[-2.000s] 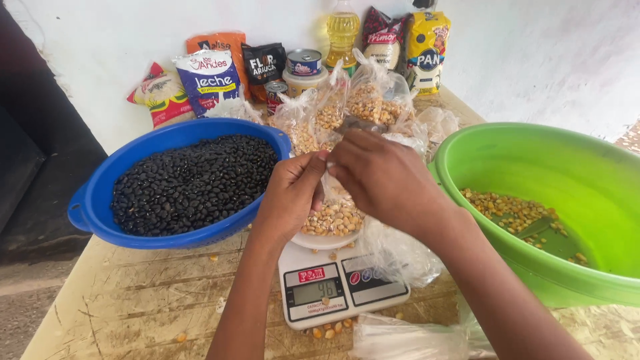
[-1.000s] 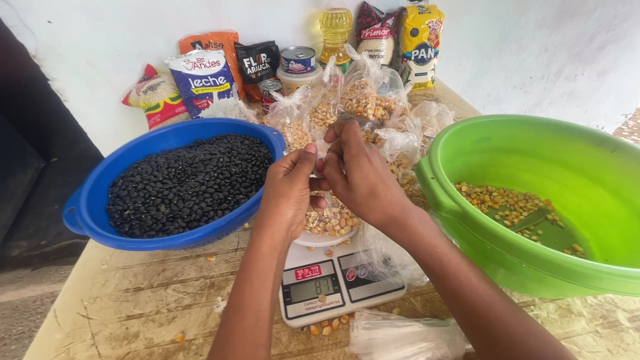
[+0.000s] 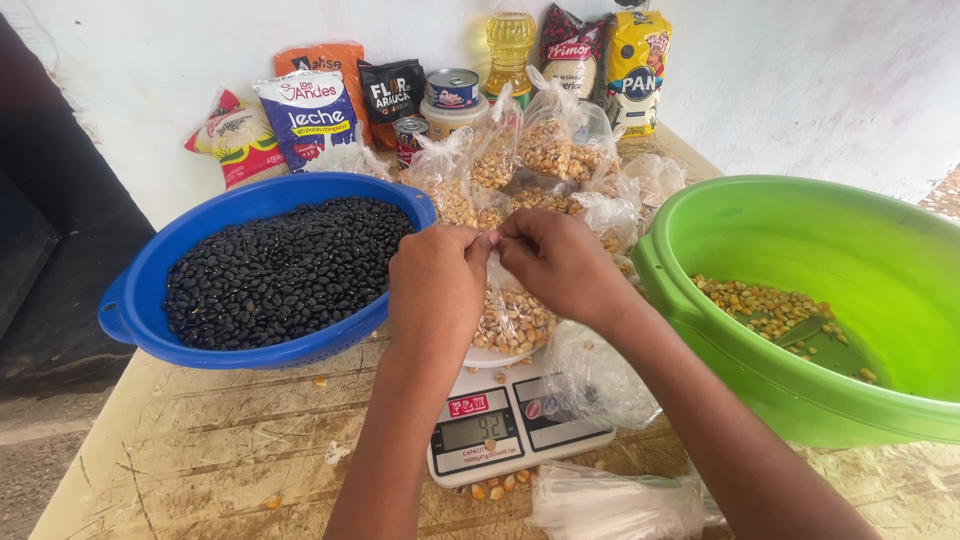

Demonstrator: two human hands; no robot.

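Observation:
My left hand (image 3: 442, 281) and my right hand (image 3: 562, 262) meet at the middle, fingertips pinching the gathered top of a clear plastic bag of corn kernels (image 3: 514, 319). The bag rests on the round plate of a white digital kitchen scale (image 3: 525, 427), whose display reads 92. Against the scale's right side lies a crumpled clear plastic bag (image 3: 600, 375). Behind my hands stand several tied bags of corn kernels (image 3: 547, 146). The exact twist or knot between my fingers is too small to make out.
A blue plastic basin (image 3: 277, 360) of black beans (image 3: 277, 277) stands left. On the right, a green basin (image 3: 787, 397) holds loose corn (image 3: 772, 307) and a leaf-shaped green piece. Flat plastic bags (image 3: 622, 502) lie in front. Packaged foods, cans and an oil bottle (image 3: 510, 52) line the wall.
My hands have shifted their grip at the bag's top, and the left hand now shows its back. The scale's reading has changed from the earlier frames.

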